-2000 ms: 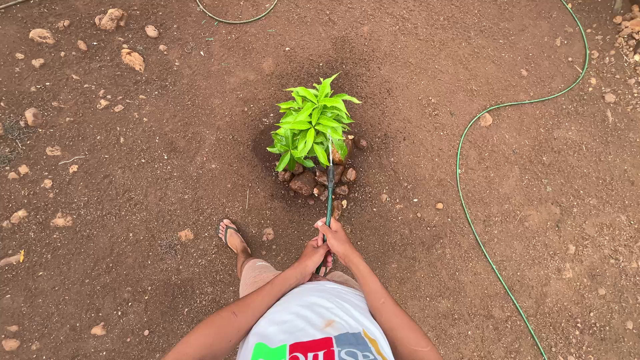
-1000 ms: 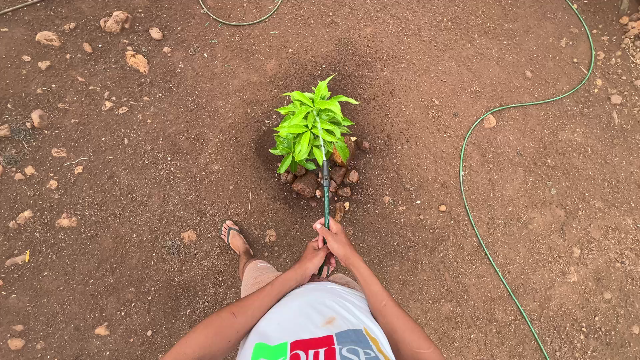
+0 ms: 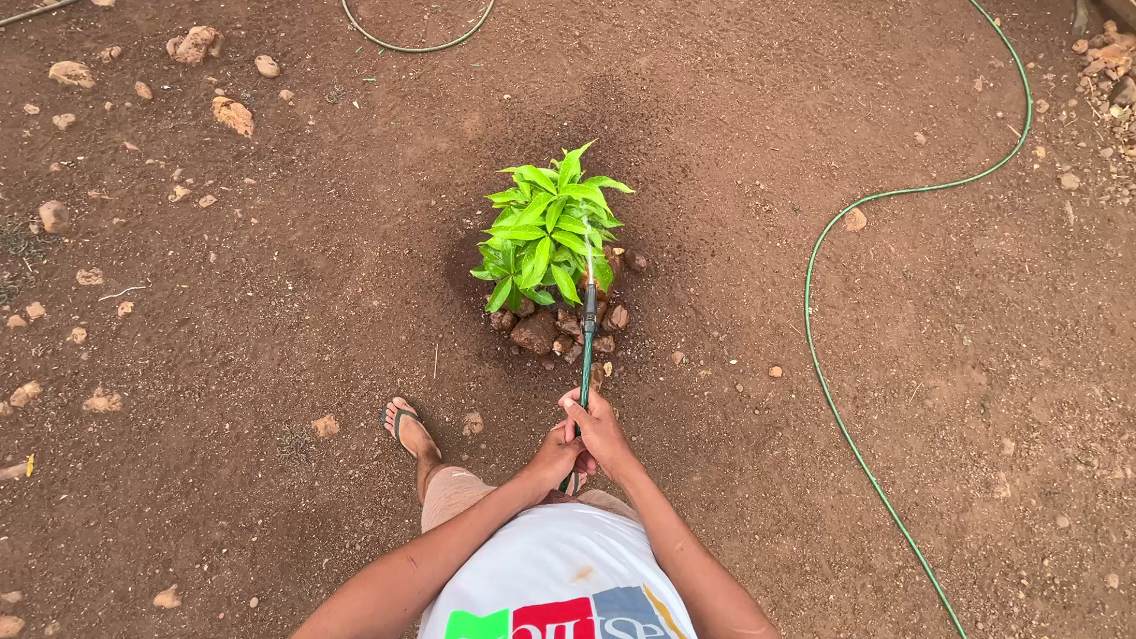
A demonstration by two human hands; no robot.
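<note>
Both my hands hold a green garden hose (image 3: 587,364) in front of my body. My right hand (image 3: 601,432) grips it farther forward; my left hand (image 3: 557,457) is closed around it just behind, nearer my waist. A black spray nozzle (image 3: 590,306) on the hose's end points away from me, and a thin stream of water (image 3: 589,257) leaves its tip onto the leaves of a small bright green plant (image 3: 550,231). Wet brown stones (image 3: 535,332) lie around the plant's near side, on dark, damp soil. The plant's stem is hidden by its leaves.
A long stretch of green hose (image 3: 821,373) curves over the bare soil at the right. Another hose loop (image 3: 417,48) lies at the top. Loose stones (image 3: 232,115) are scattered at the left, and a rubble pile (image 3: 1114,75) sits at the upper right. My sandaled foot (image 3: 410,428) stands left of the hose.
The nozzle tip has shifted slightly, left at first and then back to the right, with the water staying on the plant. Both hands have kept their hold on the hose.
</note>
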